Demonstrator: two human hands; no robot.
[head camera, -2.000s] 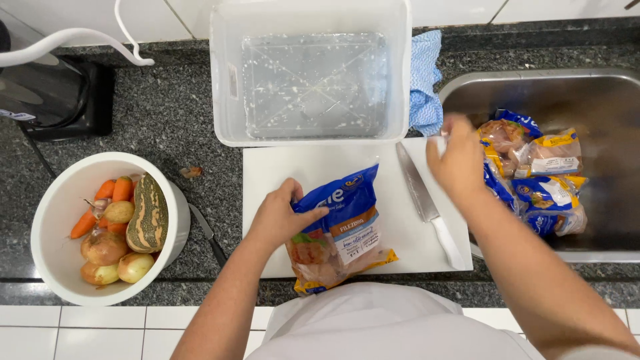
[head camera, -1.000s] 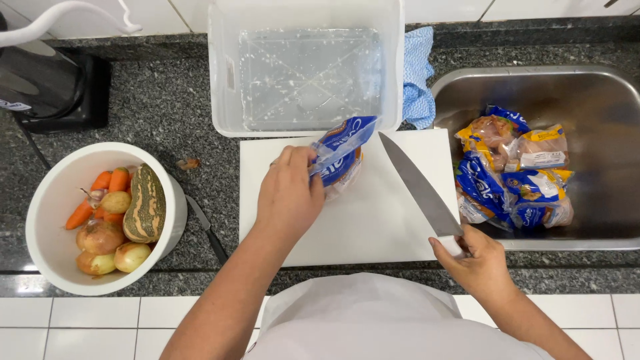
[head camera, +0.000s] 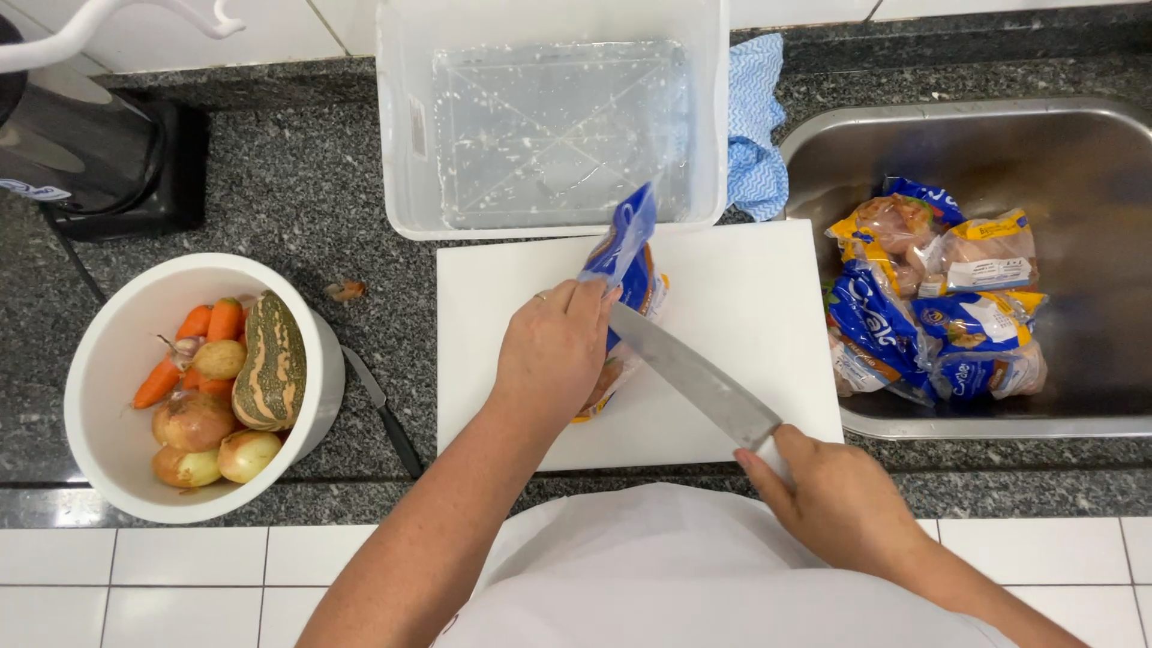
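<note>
My left hand (head camera: 553, 346) grips the gathered top of a blue plastic package of raw meat (head camera: 637, 279), which rests on the white cutting board (head camera: 738, 270). My right hand (head camera: 828, 486) holds a chef's knife (head camera: 693, 373) by its white handle. The blade points up and left, and its tip is at the package beside my left fingers. Whether the tip has pierced the plastic cannot be told. My left hand hides part of the package.
Several similar packages (head camera: 976, 319) lie in the steel sink (head camera: 1080, 423). A plastic tub (head camera: 553, 229) and blue cloth (head camera: 756, 117) are behind the board. Leftward are a paring knife (head camera: 382, 405), a white bucket (head camera: 90, 387) of vegetables with a striped squash (head camera: 268, 364), and a black appliance (head camera: 171, 180).
My right hand, bare beside the sink two seconds ago, now holds the chef's knife that lay on the board. Its blade has moved left to the package, whose top my left hand has gathered.
</note>
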